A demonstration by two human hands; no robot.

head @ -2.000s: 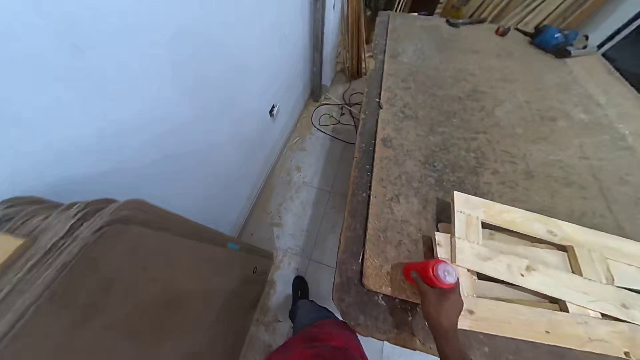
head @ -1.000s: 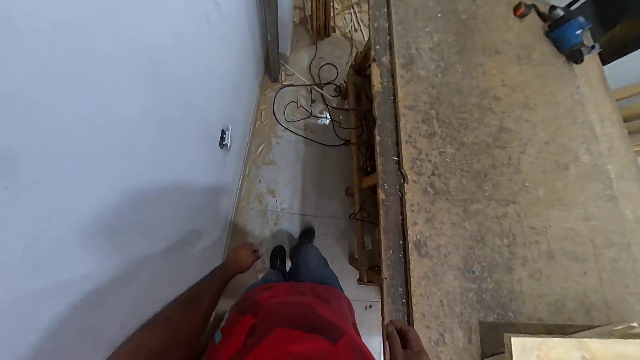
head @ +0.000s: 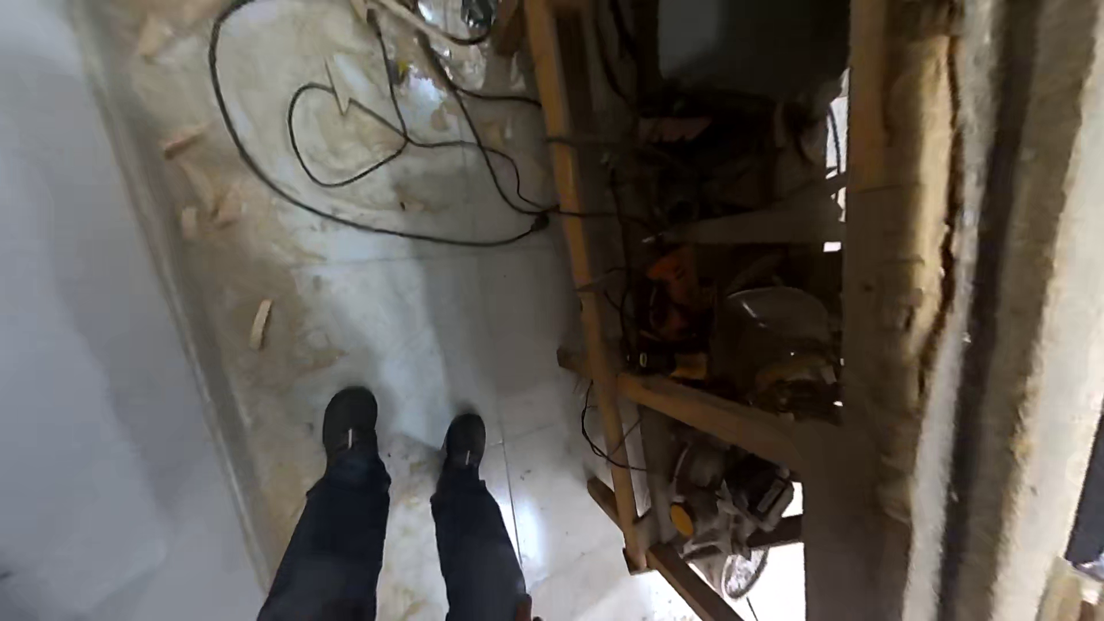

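Only a small sliver of what looks like my right hand (head: 523, 609) shows at the bottom edge, beside my trouser leg; its fingers and anything in it are hidden. My left hand is out of view. To the right is the wooden frame (head: 573, 207) of the workbench, its worn top edge (head: 983, 310) seen from above. On the dark shelf under it lie an orange power tool (head: 677, 280) and other things too dim to name. Lower down, a machine with a yellow round part (head: 681, 519) sits inside the frame.
Black cables (head: 362, 226) lie looped on the tiled floor ahead of my shoes (head: 351, 418), and run into the frame. Wood scraps (head: 261, 324) and shavings line the base of the white wall (head: 78, 345) at left. A wooden crossbar (head: 716, 418) spans the frame low down.
The view has swung down to the floor and under the bench. Two seconds ago a hand held a red bottle over the bench; one second ago my right hand was at the bench edge. My left hand has left view.
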